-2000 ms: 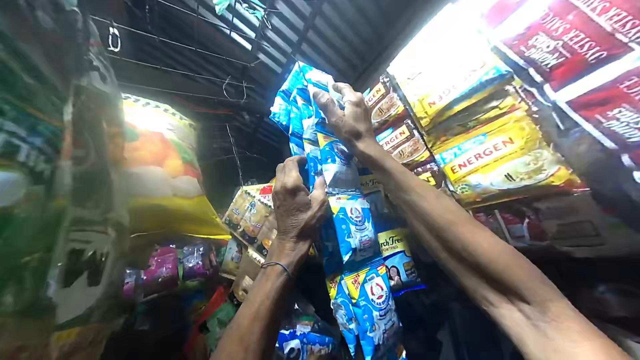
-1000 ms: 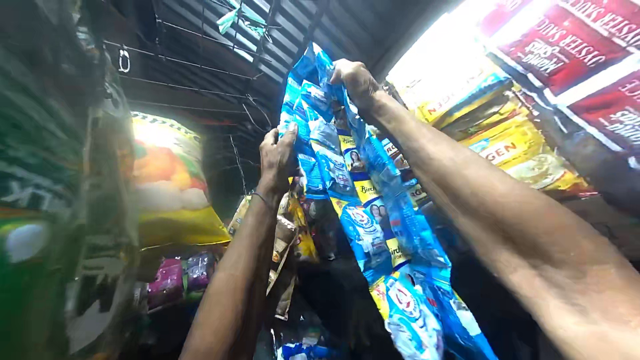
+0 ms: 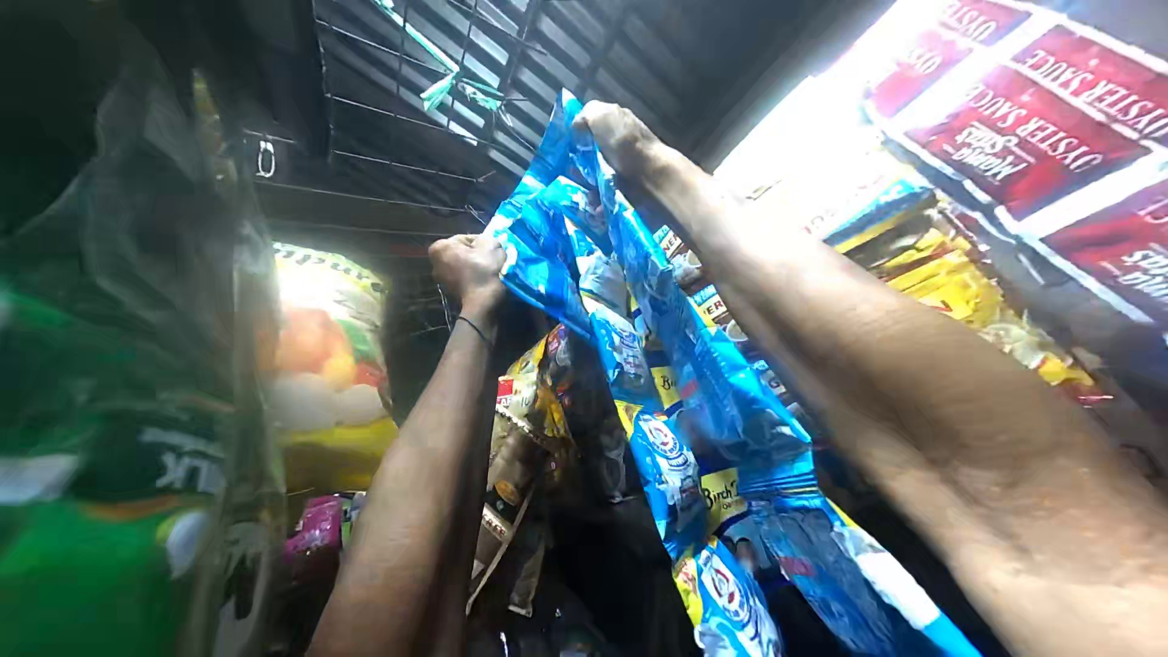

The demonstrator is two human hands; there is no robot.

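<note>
Long strips of blue and white foil sachets (image 3: 671, 447) hang down the middle of the head view from both of my raised hands. My left hand (image 3: 470, 266), with a thin dark band at its wrist, grips the strips' left edge near the top. My right hand (image 3: 616, 132) is closed on their upper end, higher and to the right. Between the hands the strips spread apart, and their lower part runs past the bottom of the frame. Yellow-labelled sachets (image 3: 721, 497) show between the blue strips. My right forearm hides part of the sachets behind it.
A wire grid (image 3: 401, 160) with green ties is under the corrugated roof. Red oyster sauce packs (image 3: 1013, 137) and yellow packets (image 3: 967, 283) hang at right. Brown sachets (image 3: 511, 474) hang below my left hand. A yellow bag (image 3: 333, 365) and green packs (image 3: 100, 547) are at left.
Two seconds ago the blue strips were bunched close together; now they are spread apart between my hands. My left hand has moved left, away from my right, and both still grip the strips.
</note>
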